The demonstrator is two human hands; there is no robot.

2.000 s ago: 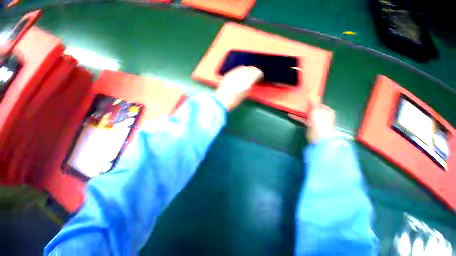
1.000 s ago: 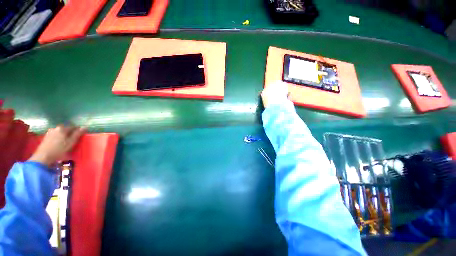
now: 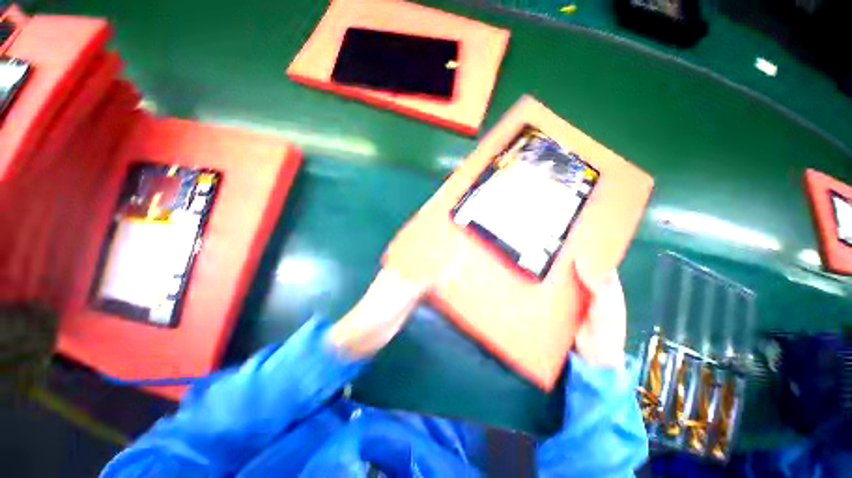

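Observation:
A red-orange foam pad point(image 3: 504, 317) is in front of me, turned at an angle. An open tablet point(image 3: 528, 201) lies on it, with its large white-silver battery showing and its board end pointing away. My left hand point(image 3: 402, 285) grips the pad's left near edge. My right hand point(image 3: 603, 313) grips its right near side. The fingers under the pad are hidden.
At left a second open tablet point(image 3: 159, 247) lies on a pad point(image 3: 248, 215) beside stacked foam pads point(image 3: 65, 196). A face-down black tablet point(image 3: 397, 63) lies at the back. A clear tray point(image 3: 701, 308) with orange flex cables is at right.
My left hand has moved from the left pad to the front pad. The pad with the open tablet has come nearer and turned, now with both hands on it. The view has shifted.

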